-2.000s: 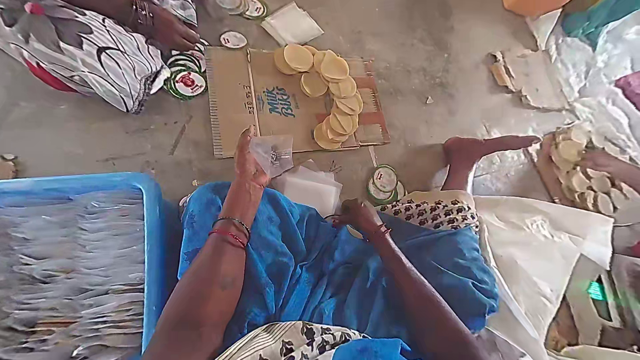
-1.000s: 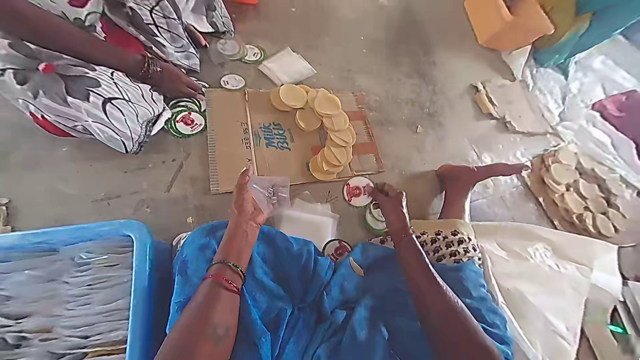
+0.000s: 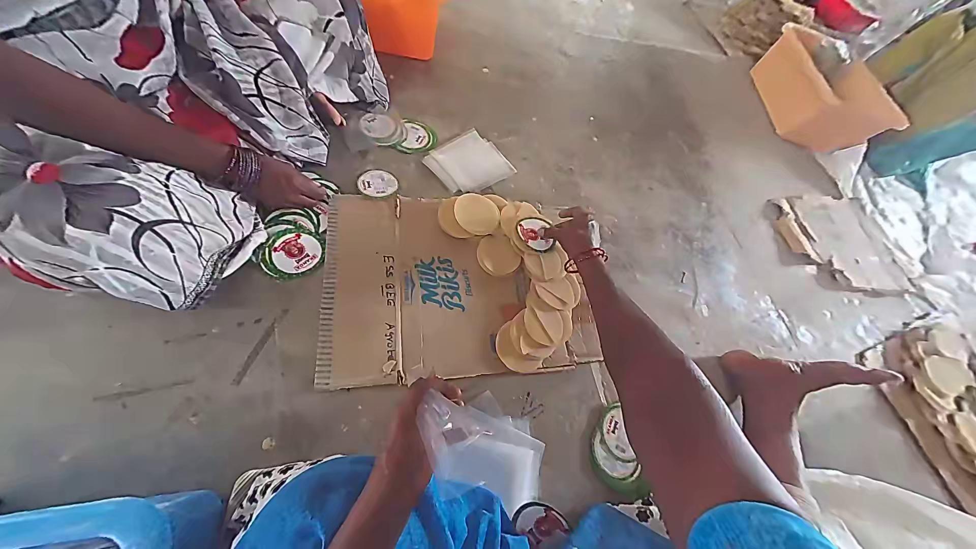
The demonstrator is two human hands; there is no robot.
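Note:
My left hand (image 3: 431, 400) holds a clear plastic bag (image 3: 457, 423) by its edge, above a stack of clear bags (image 3: 503, 465) by my lap. My right hand (image 3: 576, 232) reaches over the flattened cardboard (image 3: 358, 305), its fingers on a round printed label (image 3: 535, 234) that lies against the upper part of a curved row of thin tan discs (image 3: 545, 324). Whether the fingers also grip a disc cannot be told. More round green-edged labels (image 3: 616, 446) lie beside my right forearm, and another label (image 3: 541, 522) rests at my lap.
At the left a co-worker's hand (image 3: 290, 183) touches a pile of round labels (image 3: 292, 252). Beyond the cardboard lie more bags (image 3: 469, 160) and labels (image 3: 415, 136). A blue crate (image 3: 84, 526) is at lower left. On the right are tan discs on cardboard (image 3: 945, 374) and an orange box (image 3: 823, 91).
My right hand has moved from the labels near my lap up to the tan discs, with a printed label at its fingers. My left hand still holds the bag. The view has shifted.

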